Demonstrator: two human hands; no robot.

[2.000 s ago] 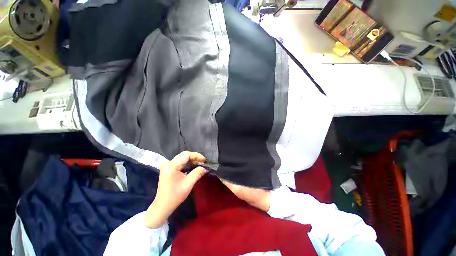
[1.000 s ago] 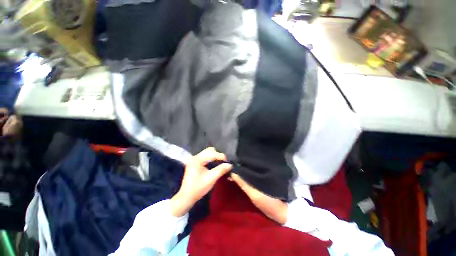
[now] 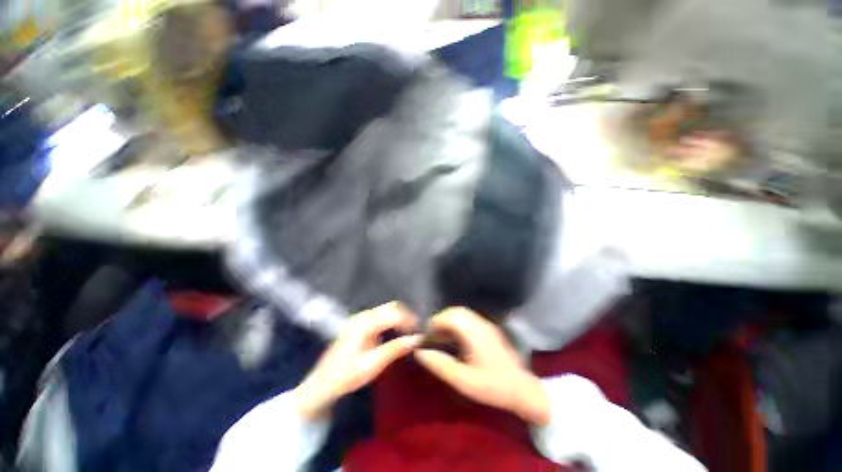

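Observation:
The frame is blurred. A garment point(image 3: 397, 184) with grey, black and white panels lies over the table's front edge and hangs towards my lap. My left hand point(image 3: 367, 355) pinches its lower edge between thumb and fingers. My right hand point(image 3: 482, 361) pinches the same edge just to the right, thumb and fingers curled, fingertips close to the left hand's. The bit of edge between the fingers is too blurred to make out.
The white table point(image 3: 683, 230) runs across. A blurred phone point(image 3: 702, 138) stands at the back right, a yellowish machine point(image 3: 189, 74) at the back left. Navy cloth point(image 3: 157, 378) hangs at lower left. A red-orange crate rim point(image 3: 750, 396) is at lower right. A lime-green piece point(image 3: 535, 44) shows at the top.
My right hand has come out from under the garment and now grips the edge beside my left hand. The white panel at right has dropped and folded. The view has shifted and blurred.

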